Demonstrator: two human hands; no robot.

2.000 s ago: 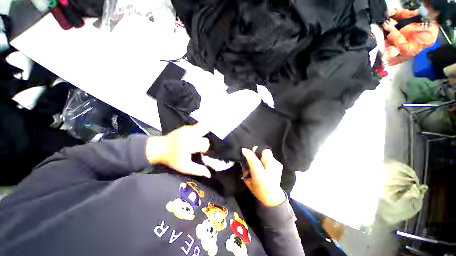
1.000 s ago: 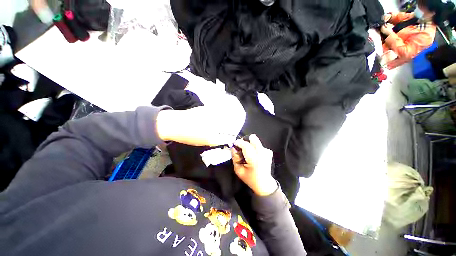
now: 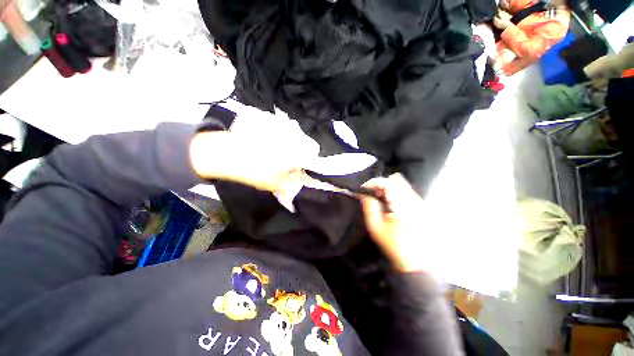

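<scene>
A black garment (image 3: 261, 208) lies over my lap and the table's near edge. A white pad (image 3: 340, 164) shows as a pointed oval on it, between my hands. My left hand (image 3: 254, 156), overexposed, is closed on the garment's edge at the pad's left end, with a small pale flap below its fingers. My right hand (image 3: 400, 219) is closed on a thin dark strip or tool that reaches left towards my left fingers; which of the two it is cannot be told. Another white patch (image 3: 345, 133) shows just above.
A large black garment pile (image 3: 361, 62) covers the far table. A dark flat rectangle (image 3: 217, 117) lies beside my left forearm. Clear plastic (image 3: 163, 31) and red items (image 3: 66, 55) are at the far left. A tied beige sack (image 3: 549, 240), metal-legged racks and a person in orange (image 3: 532, 35) are at right.
My right hand has moved right, away from my left hand, with the thin dark thing now stretching between them. My left hand has moved left. The white pad now lies above the thin dark thing.
</scene>
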